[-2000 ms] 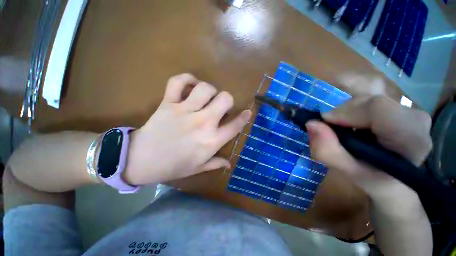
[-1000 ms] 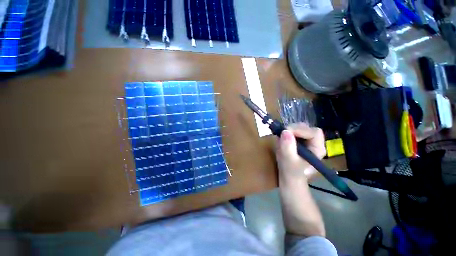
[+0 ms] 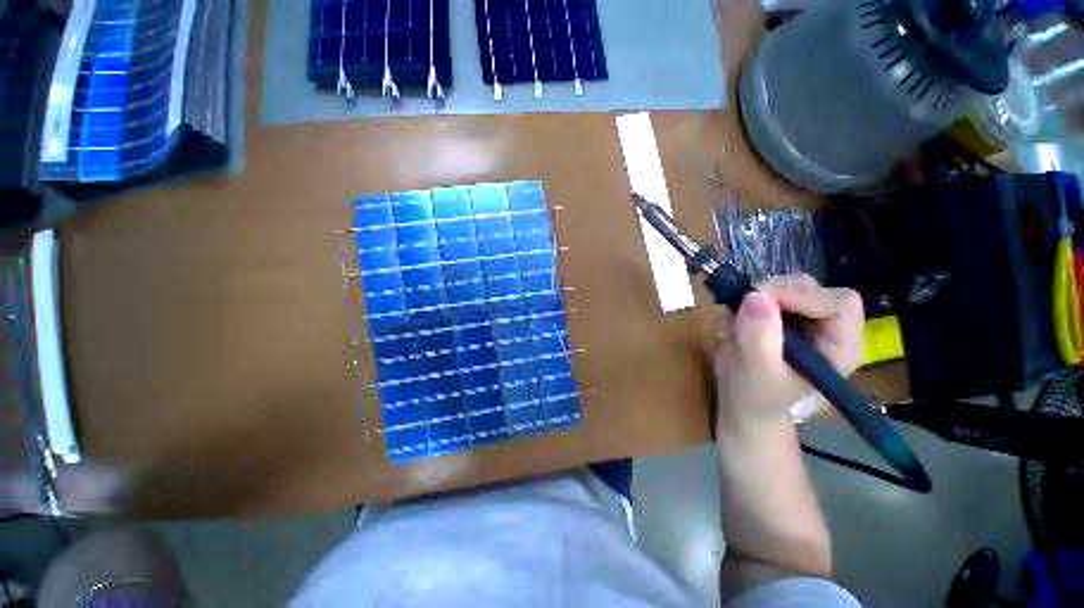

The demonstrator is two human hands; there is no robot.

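A blue solar cell panel [image 3: 470, 321] lies flat on the brown tabletop, with pale lines and short wire ends past both sides. A thin silvery line runs along its left side. My right hand [image 3: 791, 344] holds a black soldering iron [image 3: 820, 362], its metal tip over a white strip [image 3: 656, 214] to the right of the panel; I cannot tell if they touch. My left hand [image 3: 95, 487] is a blur at the lower left, beside the lower ends of long silvery ribbons [image 3: 45, 457] and a long white strip [image 3: 50, 344]. Its fingers cannot be made out.
Dark blue cell stacks [image 3: 380, 48] lie on a grey mat [image 3: 666, 71] at the back. A finished panel stack [image 3: 131, 95] is at the back left. At right are a grey round container [image 3: 808, 107], cut ribbon pieces [image 3: 773, 247] and a black holder [image 3: 963, 285].
My left hand has left the panel's left side and is now blurred at lower left. My right hand and the iron have moved from over the panel to its right. The view has swung around.
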